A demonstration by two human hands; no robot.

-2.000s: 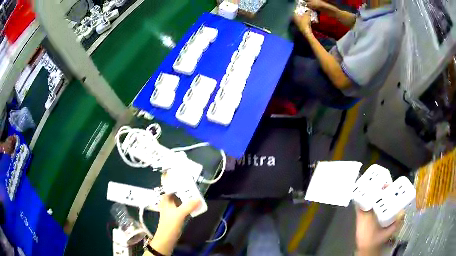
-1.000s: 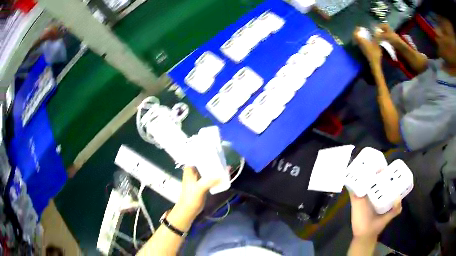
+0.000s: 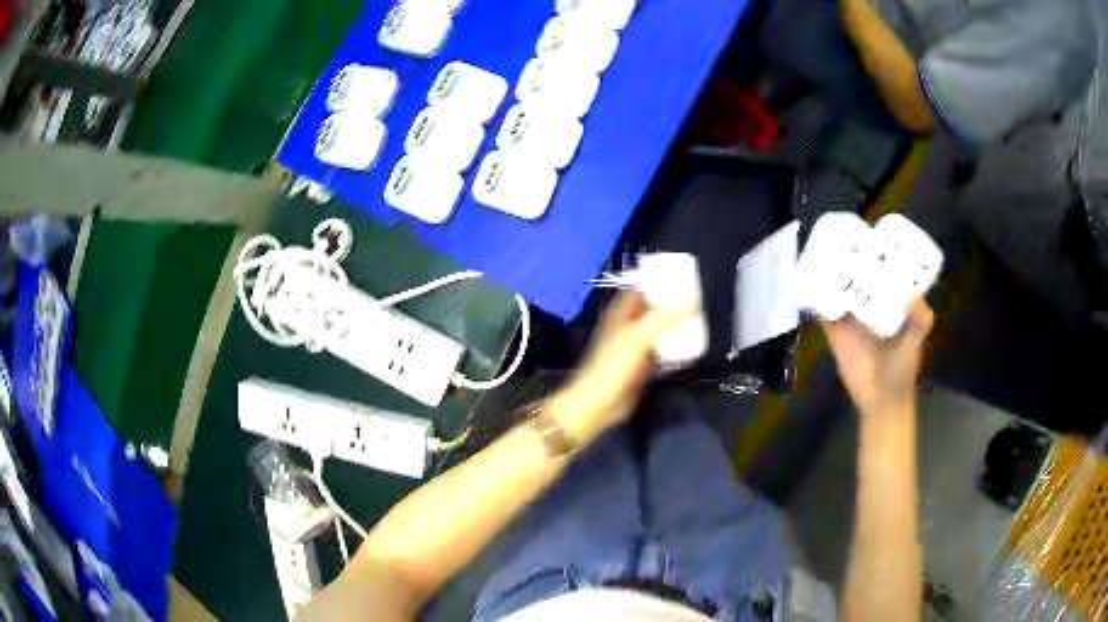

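My left hand point(image 3: 626, 346) holds one white wall adapter point(image 3: 676, 306) in front of my body; hand and adapter are blurred. My right hand point(image 3: 877, 352), further right, holds two white wall adapters point(image 3: 869, 270) side by side, their socket slots facing up. A white paper slip point(image 3: 767, 289) stands out to the left of these adapters at the same hand, blank on the side that shows. The adapters in my two hands are apart, with the slip between them.
Rows of white adapters point(image 3: 516, 182) lie on a blue sheet point(image 3: 632, 158). White power strips point(image 3: 334, 425) with cords lie on the green bench point(image 3: 219, 328). A black crate point(image 3: 717, 201) is beyond my hands. A person's arm point(image 3: 889, 61) shows at upper right.
My left hand has moved right, away from the power strips, with an adapter in it. My right hand has moved up in the picture, still with its adapters and slip.
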